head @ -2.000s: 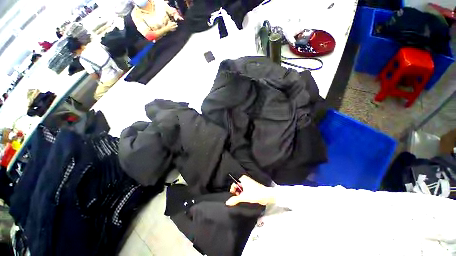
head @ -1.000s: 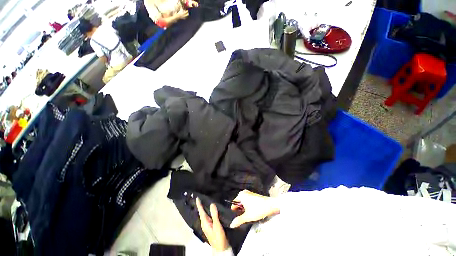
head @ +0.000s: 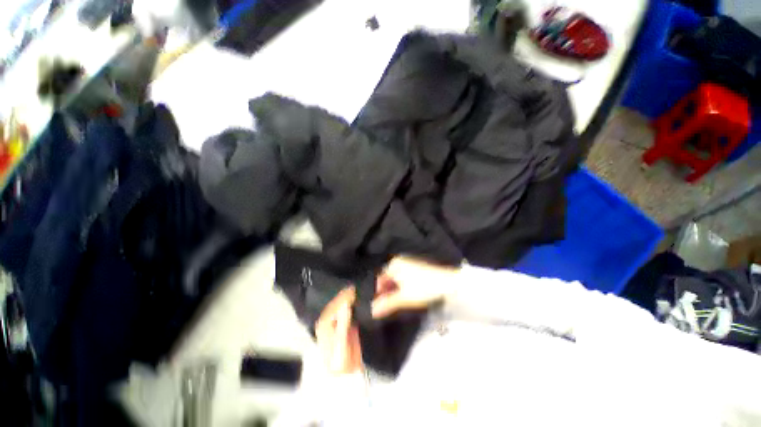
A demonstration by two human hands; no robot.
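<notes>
A charcoal jacket lies heaped on the white table in front of me, one dark part of it spread nearest me. My right hand is on this near part with its fingers bent together; blur hides whether a tool is in it. My left hand is beside it at the cloth's near edge, fingers up against the dark cloth. The picture is blurred, and I cannot tell whether the left fingers pinch the cloth.
Navy garments are piled on the left. A dark phone lies near me. A dark red object is on the table's far end. A blue crate and red stool stand on the right.
My left hand, out of view two seconds ago, is now at the cloth beside my right hand. The view has shifted, so the table things sit higher, and the picture is more blurred.
</notes>
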